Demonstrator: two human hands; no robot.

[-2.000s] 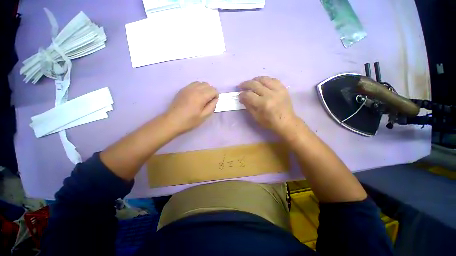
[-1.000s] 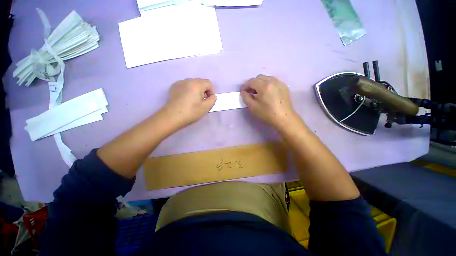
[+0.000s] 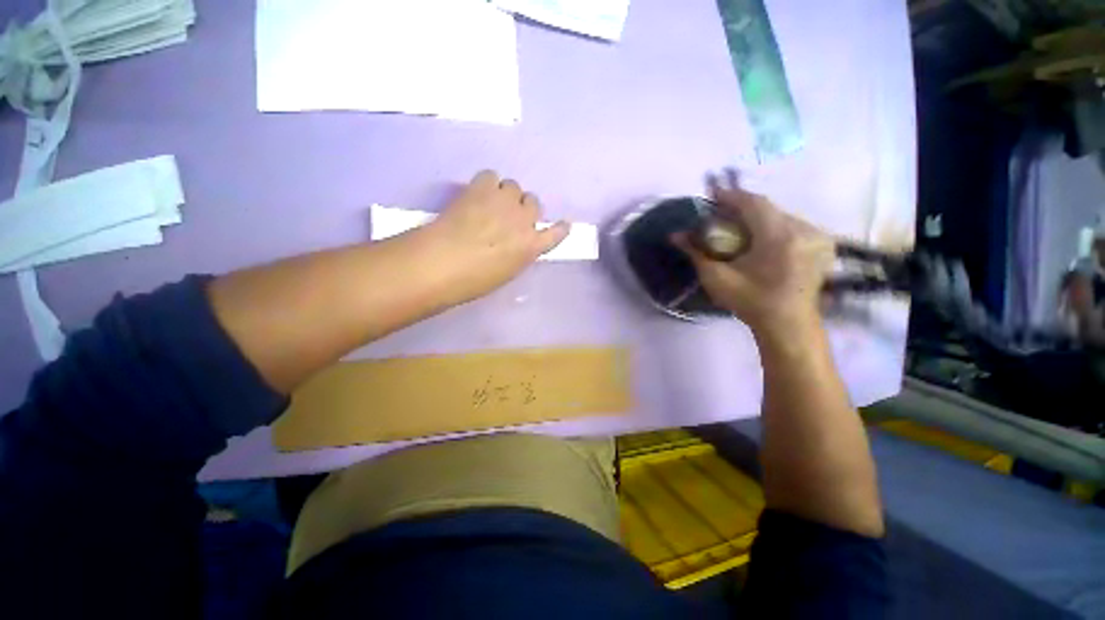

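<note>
A narrow white folded strip [image 3: 572, 241] lies on the lilac table, its ends showing on both sides of my left hand. My left hand [image 3: 499, 230] rests on the strip with the fingertips pressing it down near its right part. My right hand [image 3: 766, 260] is closed around the brown handle of the steam iron [image 3: 660, 258], just right of the strip's right end; iron and hand are blurred. The tan pressing template [image 3: 454, 397] with handwritten marks lies in front of me at the table's near edge.
White cut panels [image 3: 388, 61] lie at the far middle. A pile of finished strips [image 3: 91, 212] and a tied bundle of strips [image 3: 109, 36] are at left. A green strip [image 3: 763, 79] lies far right. The iron's hose [image 3: 891, 269] runs right. A yellow crate [image 3: 687, 503] stands below.
My right hand has let go of the strip and taken hold of the iron, which is now closer to the strip. My left hand lies on top of the strip. The view has shifted right.
</note>
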